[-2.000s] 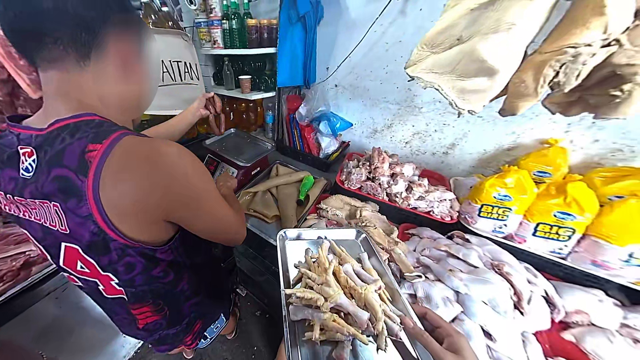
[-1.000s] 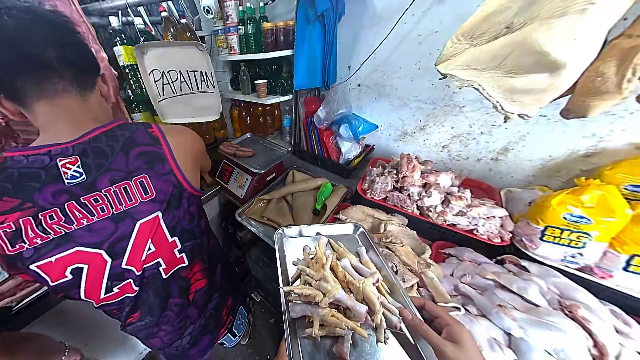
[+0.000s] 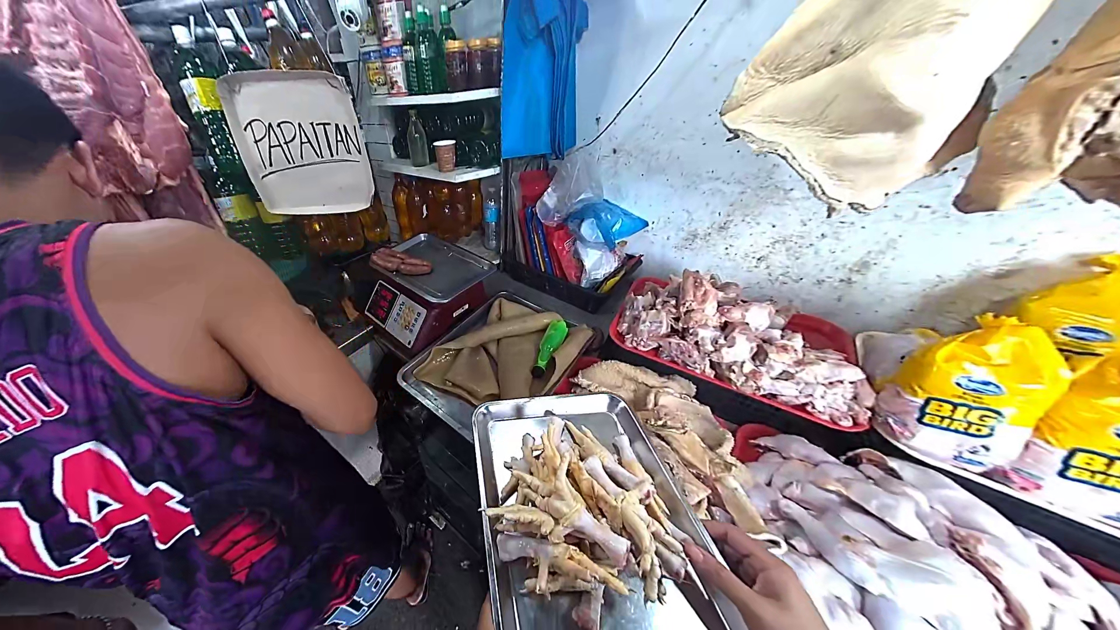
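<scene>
My right hand (image 3: 752, 577) grips the right rim of a shallow metal tray (image 3: 634, 417) near the bottom centre. A heap of pale yellow chicken feet (image 3: 586, 507) lies in the tray. Of my left hand only a sliver of skin shows at the tray's lower left edge, so its hold is hidden. Just right of my right hand lie plucked raw chicken pieces (image 3: 875, 525). Beyond the tray, folded tan sheets that look like hide or tripe (image 3: 490, 350) rest in another metal tray, with a green-handled tool (image 3: 549, 346) on them.
A person in a purple jersey (image 3: 175, 394) stands at left. Past them, a digital scale (image 3: 429, 297) carries sausages (image 3: 401, 261). A red tray of cut meat pieces (image 3: 744, 346) and yellow bags of chicken (image 3: 980, 385) line the wall. Pale hides (image 3: 875, 96) hang at upper right.
The person at left has lowered the arm that was raised over the scale, and sausages now lie on its plate. My right hand still holds the tray. The view has shifted somewhat.
</scene>
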